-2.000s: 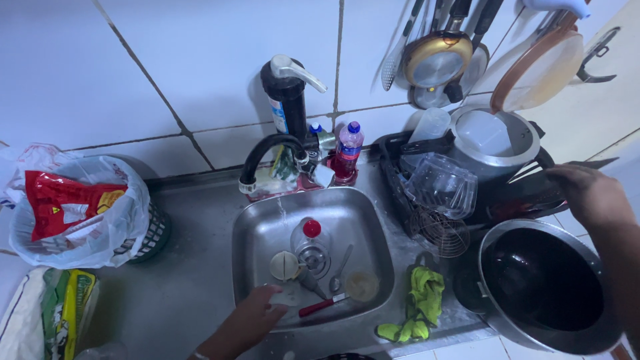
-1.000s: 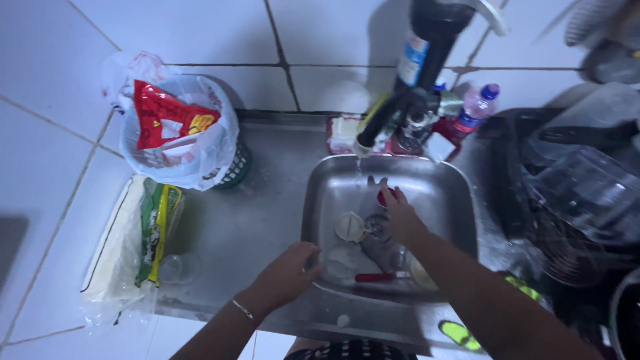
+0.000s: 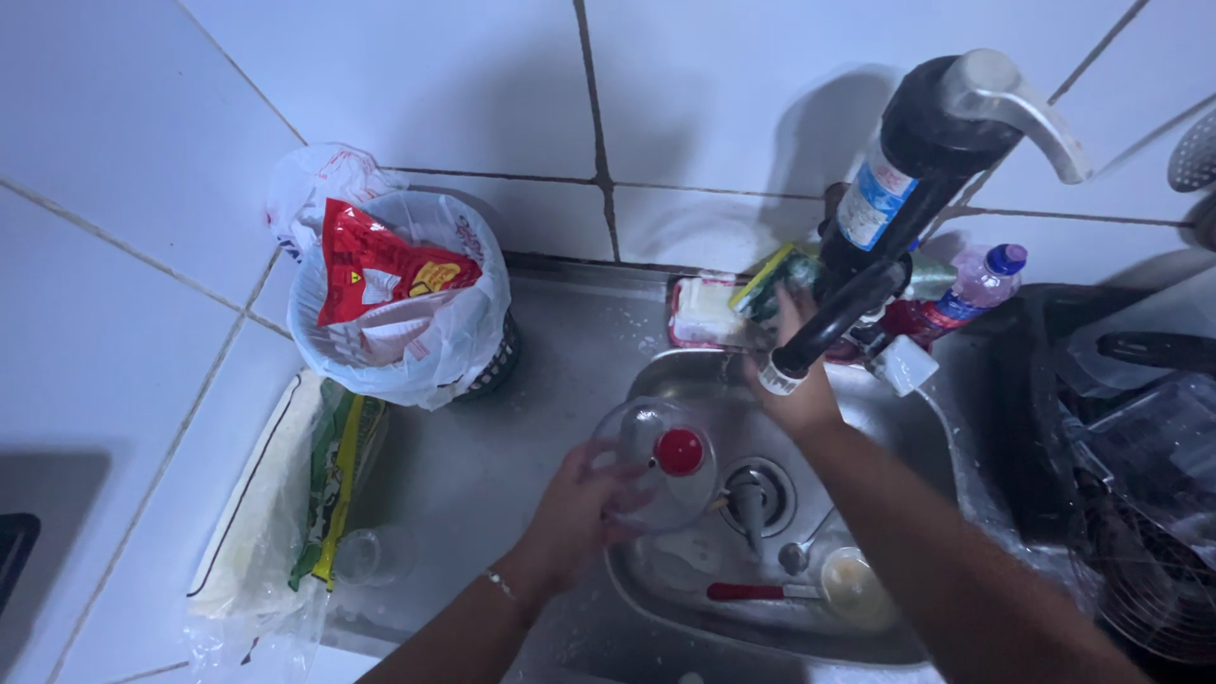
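Note:
My left hand [image 3: 594, 494] holds a clear plastic lid with a red knob [image 3: 679, 451] over the left side of the steel sink [image 3: 931, 427]. My right hand [image 3: 798, 351] reaches behind the black faucet spout [image 3: 841, 318], its fingers at a green and yellow sponge [image 3: 774, 280] that stands tilted by a soap dish [image 3: 708, 312]; the spout partly hides its grip. In the basin lie a red-handled knife [image 3: 746, 592], a spoon [image 3: 796, 556], a small round container [image 3: 852, 581] and another utensil over the drain [image 3: 750, 508].
A lined waste basket [image 3: 399, 370] with a red wrapper stands left on the counter. Plastic packages [image 3: 256, 494] and a clear cup [image 3: 359, 556] lie nearer. A black water filter [image 3: 912, 152] rises behind the sink, beside a bottle [image 3: 978, 280]. A dish rack [image 3: 1035, 427] with dishes stands right.
My right hand has moved from the red knob in the sink up to the sponge. My left hand has taken hold of the lid, now lifted at the basin's left. The view has shifted left.

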